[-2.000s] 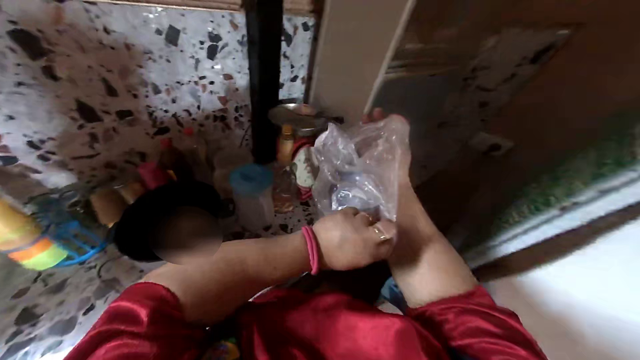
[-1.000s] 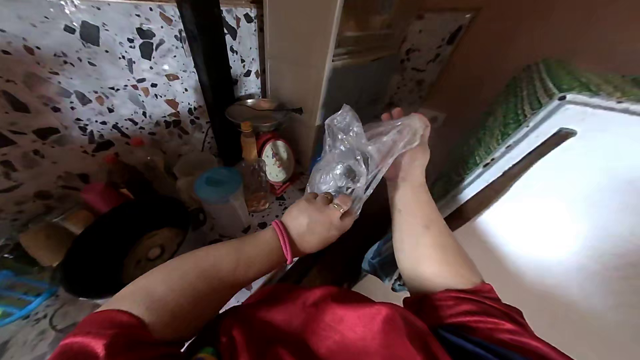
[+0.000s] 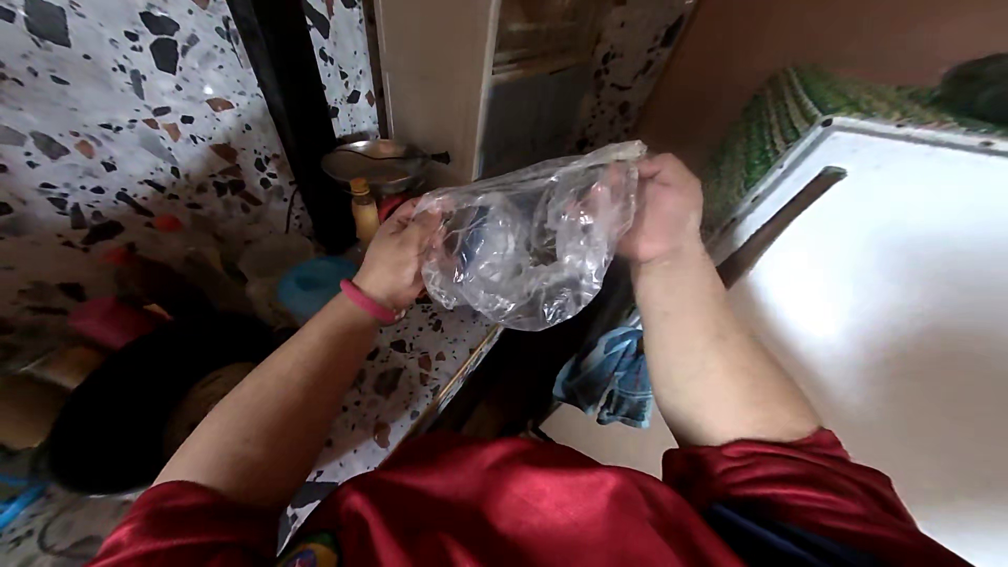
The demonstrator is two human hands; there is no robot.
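A clear plastic bag (image 3: 528, 244) is spread between my two hands, above the counter's front edge. My left hand (image 3: 400, 256), with a pink band at the wrist, grips the bag's left side. At its upper right side my right hand (image 3: 665, 209) holds the bag, partly behind the plastic. Something round and clear seems to show through the bag, but I cannot tell whether it is a separate thing. Just behind my left hand are a bottle with a yellow cap (image 3: 364, 211) and a metal pan (image 3: 374, 164).
A black pan (image 3: 102, 425) and a blue-lidded container (image 3: 311, 285) stand on the speckled counter (image 3: 394, 370) at left. A blue cloth (image 3: 610, 378) hangs below my right forearm. A white appliance surface (image 3: 890, 315) with a long dark handle fills the right side.
My hands have moved apart, and the bag, bunched between them before, is now spread wide. The view has shifted toward the right.
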